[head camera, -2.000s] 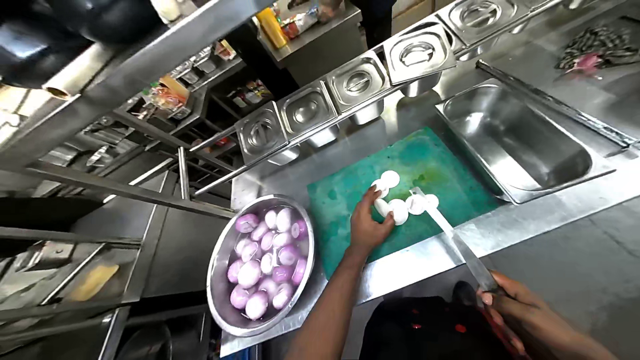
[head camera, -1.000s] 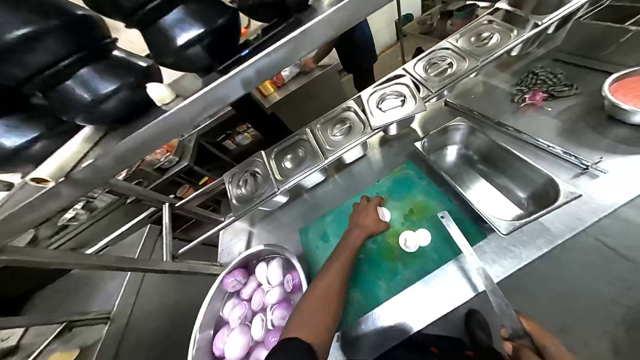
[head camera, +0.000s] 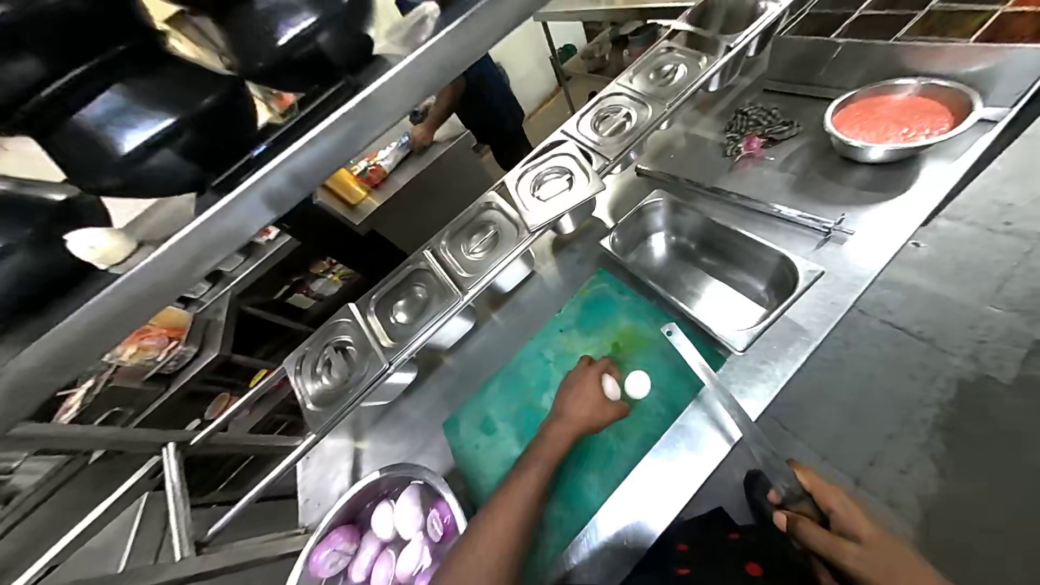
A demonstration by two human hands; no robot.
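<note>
My left hand (head camera: 589, 398) is over the green cutting board (head camera: 520, 406), its fingers curled around a small white round piece (head camera: 610, 387). Just right of it, a second white piece (head camera: 638, 384) lies on the board. My right hand (head camera: 837, 520) grips the dark handle of a long knife (head camera: 735, 410), whose blade points up and left over the board's right edge, with a hole near its tip. At the lower left stands a steel bowl (head camera: 321, 546) of peeled purple and white onions (head camera: 409, 510).
An empty steel pan (head camera: 715, 264) sits beyond the board. Lidded steel containers (head camera: 481, 237) line a rail. A metal rod (head camera: 743, 199), a checked cloth (head camera: 760, 130) and a bowl of red sauce (head camera: 894, 118) are farther right. Black pots (head camera: 138, 122) hang over the upper left; a person (head camera: 483, 101) stands behind.
Fewer white pieces lie on the board than in the first frame. My left hand now holds one beside the remaining piece. The knife blade has come off the pieces. The view has shifted.
</note>
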